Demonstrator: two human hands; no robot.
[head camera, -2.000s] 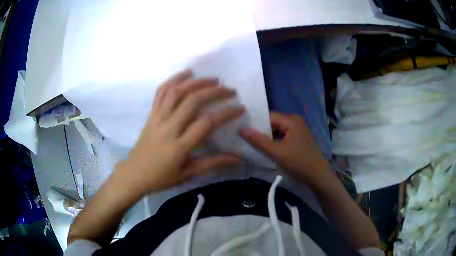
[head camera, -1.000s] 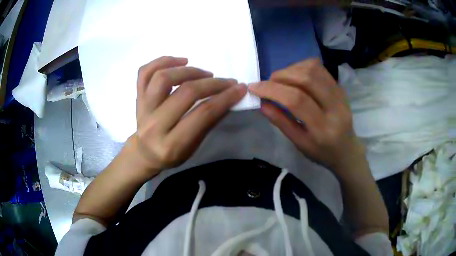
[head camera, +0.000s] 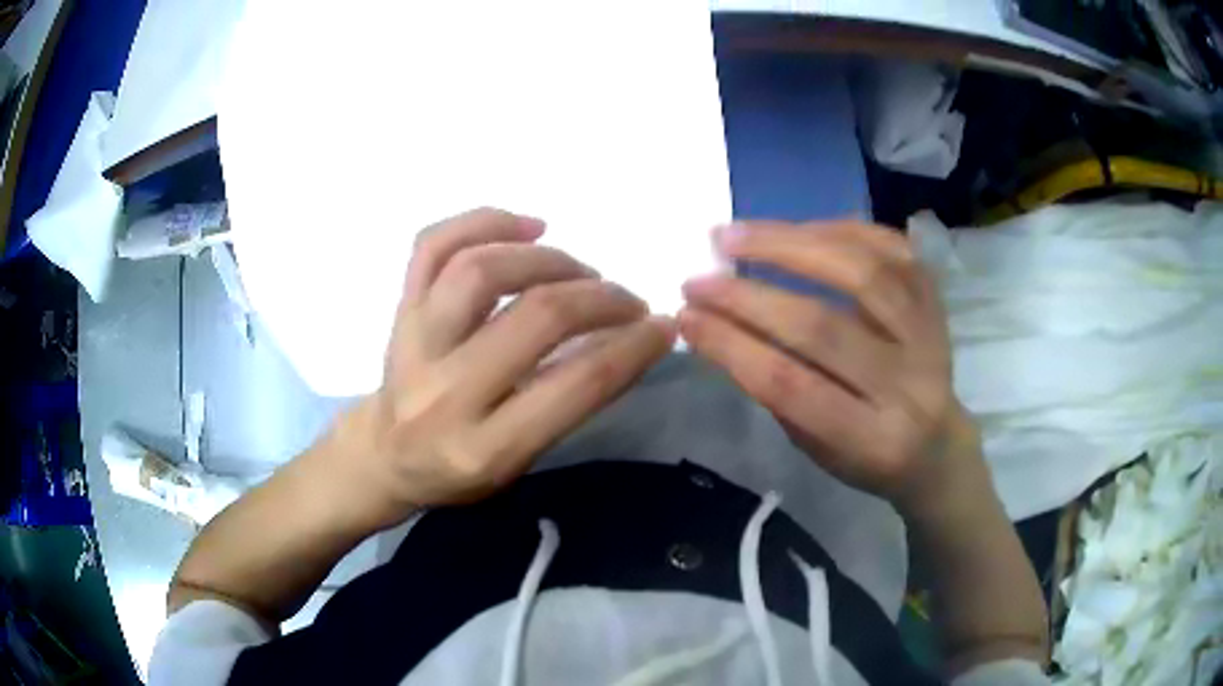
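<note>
A large white fabric piece (head camera: 483, 121) lies over the table in front of me, overexposed and without visible detail, and its near part comes down to my lap. My left hand (head camera: 516, 355) pinches its near edge between thumb and fingers, close to the right corner. My right hand (head camera: 818, 335) pinches the same corner from the right, its fingertips touching or nearly touching those of my left hand. The fold under the fingertips is too bright to make out.
A blue surface (head camera: 798, 148) lies right of the fabric. White cloth (head camera: 1073, 335) is piled at the right, with smaller cream pieces (head camera: 1153, 563) below it. A grey side surface (head camera: 148, 349) with a white roll-like scrap (head camera: 161, 476) is at the left. A yellow curved bar (head camera: 1113, 174) is upper right.
Two seconds ago my left hand lay spread on the fabric; now both hands pinch its near corner. Since one second ago they have moved slightly down in view, and my right fingers have spread a little.
</note>
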